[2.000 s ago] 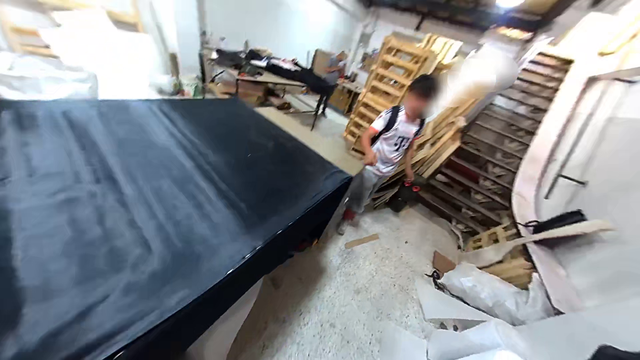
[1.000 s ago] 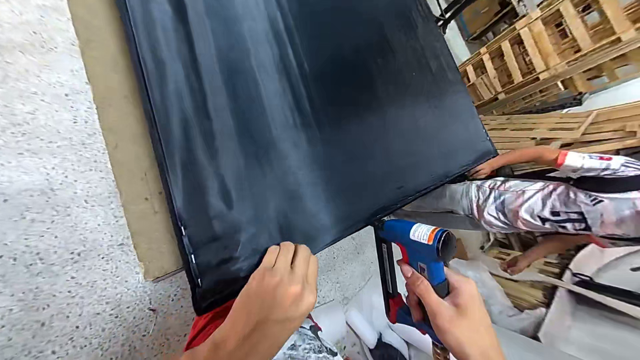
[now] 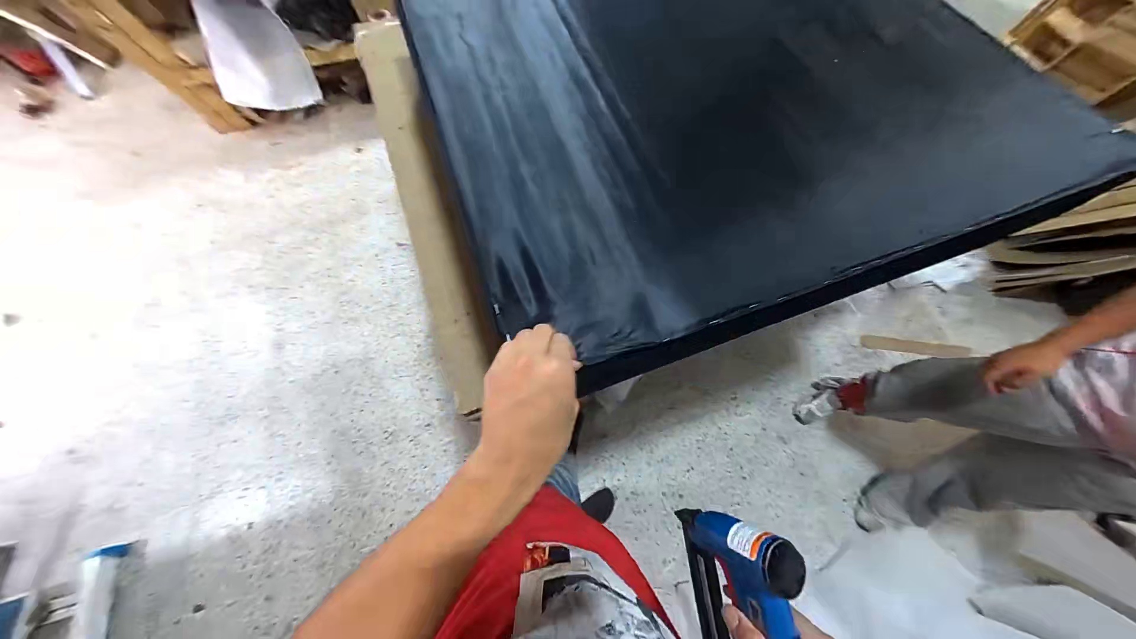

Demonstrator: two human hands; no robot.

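Black sheeting (image 3: 710, 169) covers a large flat panel, with staples along its edges and creases near the close corner. My left hand (image 3: 532, 390) is closed on the sheeting at that near corner. Lower down, my right hand (image 3: 745, 626) holds a blue and black pneumatic staple gun (image 3: 754, 568), clear of the panel; most of this hand is cut off by the bottom edge of the view.
Beige board (image 3: 426, 231) juts out under the panel's left side. A co-worker's legs (image 3: 958, 390) and hand (image 3: 1029, 364) are at the right, near a loose wood strip (image 3: 914, 346) on the floor. Stacked flat boards (image 3: 1065, 253) lie beyond; a wooden frame (image 3: 169, 62) stands upper left.
The staple gun has moved away from the panel's edge, where it was a second ago. My left hand is now at the corner instead of along the edge. The co-worker's hand has left the panel.
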